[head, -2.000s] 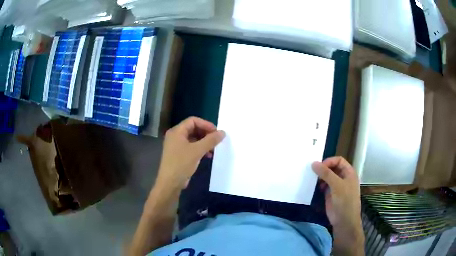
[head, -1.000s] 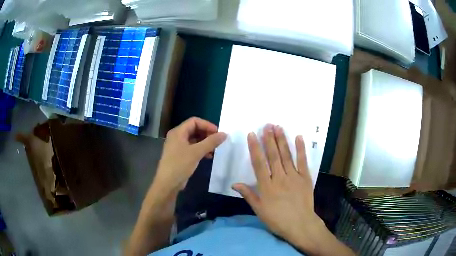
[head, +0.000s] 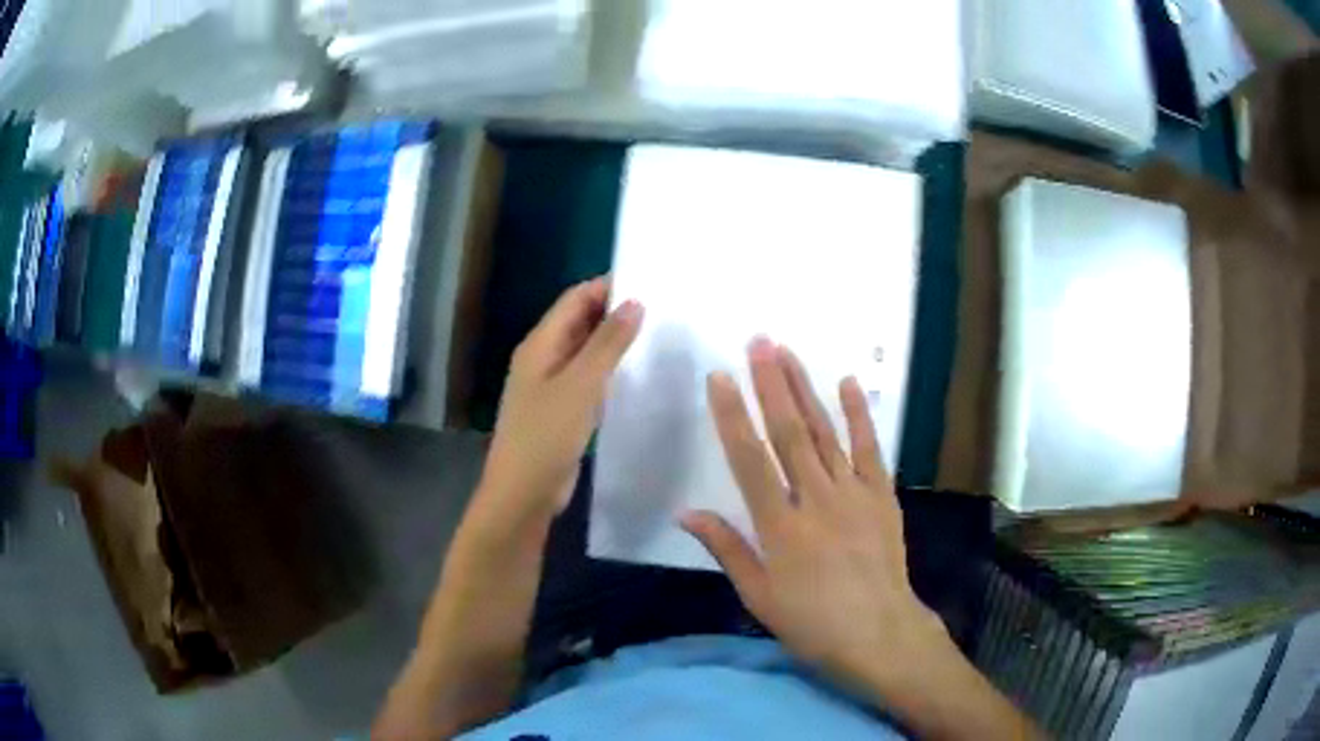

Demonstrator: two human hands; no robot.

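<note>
An opaque white backsheet [head: 767,246] lies on the dark green mat [head: 550,217] directly before me, with two small dark marks near its right edge. My left hand [head: 565,362] is at the sheet's left edge, thumb and fingers pinching that edge. My right hand [head: 811,492] lies flat, palm down with fingers spread, on the lower right part of the sheet. It holds nothing. Whatever lies under the sheet is hidden. The picture is slightly blurred.
Blue cell string stacks [head: 326,268] stand at the left. White sheet stacks [head: 804,58] line the far side. A pale block [head: 1100,348] sits in an open brown carton [head: 1252,362] at right. A wire rack [head: 1158,586] is lower right, a torn brown box [head: 246,536] on the floor.
My right hand has moved from the sheet's right edge onto its surface. My left hand has slid farther up the left edge. The whole view has shifted a little.
</note>
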